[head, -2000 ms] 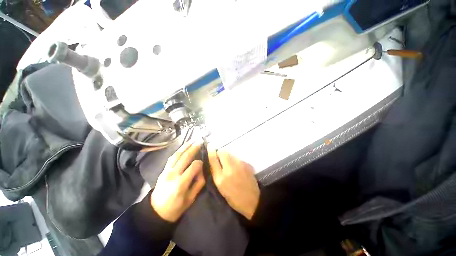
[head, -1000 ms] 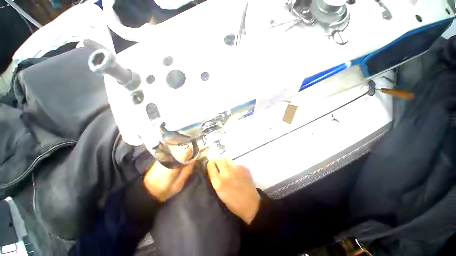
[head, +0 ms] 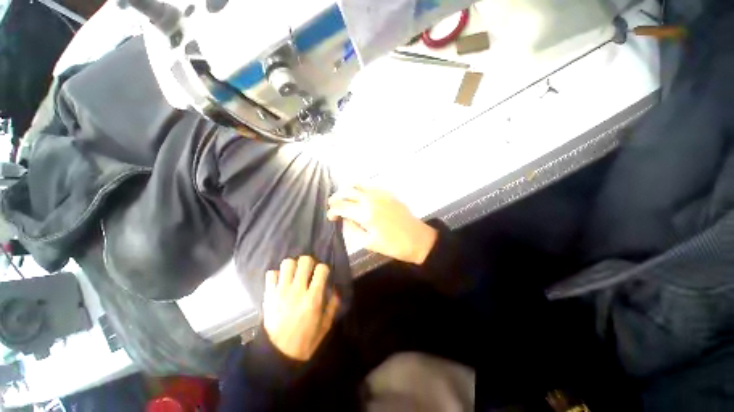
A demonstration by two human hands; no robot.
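A dark-grey jacket [head: 169, 185] covers the table left of the needle. Its sleeve [head: 278, 201] runs from under the lit presser foot [head: 315, 122] down toward the lap, with creases fanning out from the foot. My left hand [head: 299, 306] lies on the lower part of the sleeve at the table's front edge, its fingertips pressing or pinching the cloth. My right hand [head: 382, 223] is at the sleeve's right edge, nearer the needle, fingertips on the cloth edge. The part of the cloth under the foot is washed out by glare.
The white machine head [head: 233, 40] spans the top. Behind the needle lie red scissor loops [head: 447, 30], tweezers [head: 432, 59] and two brown tags [head: 468, 88]. An orange-handled tool [head: 656, 31] is at the table's right. Dark-grey garments [head: 668, 241] heap at right. A red object [head: 181, 396] is at lower left.
My left hand has come back from beside the needle to the table's front edge. My right hand has moved slightly away from the needle. The sleeve is spread flatter, and the view has shifted.
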